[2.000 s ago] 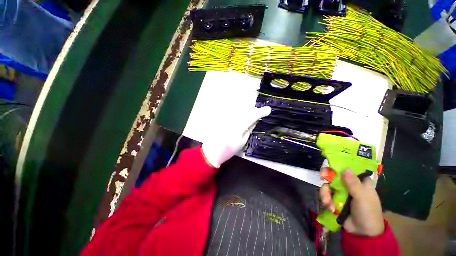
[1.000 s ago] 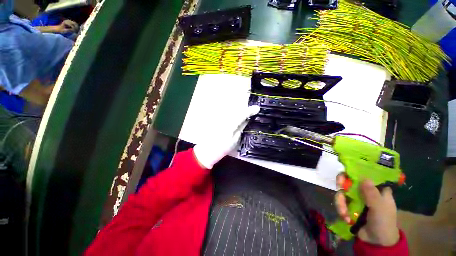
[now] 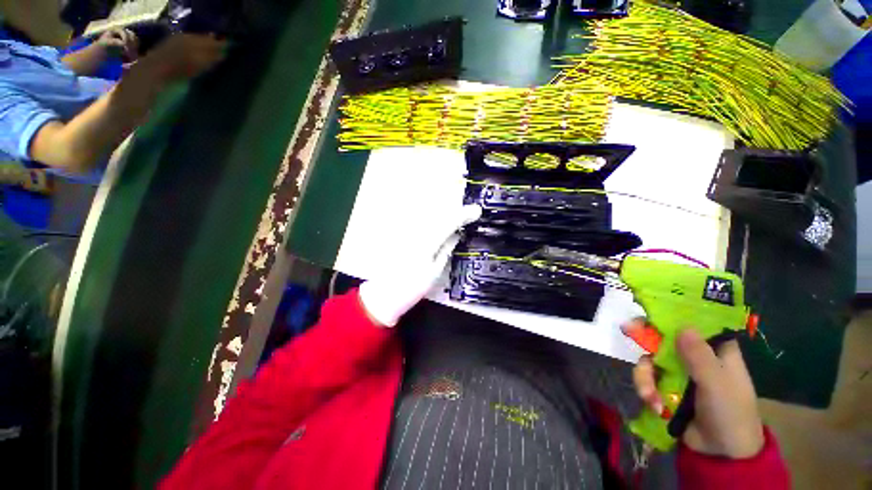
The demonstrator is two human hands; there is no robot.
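Note:
A black plastic housing (image 3: 535,206) lies on a white sheet (image 3: 373,196), with three oval openings along its raised far side. Yellow-green wires cross its far and near parts. My left hand (image 3: 411,268), in a white glove, has its fingers on the housing's left edge and holds it. My bare right hand (image 3: 708,388) grips a lime green hot glue gun (image 3: 684,297). The long nozzle points left over the near part of the housing, close to the wire. Whether its tip touches is unclear.
Yellow-green wire bundles (image 3: 468,115) lie behind the housing, with a larger heap (image 3: 698,72) at back right. A spare housing (image 3: 402,57) stands at back left. A black open box (image 3: 770,182) is at right. A person's arm (image 3: 115,105) reaches over the green conveyor at left.
The glue gun has moved right, then a little left again, relative to the housing. My left hand stays at the housing's edge. Another person's arms have come into view at upper left.

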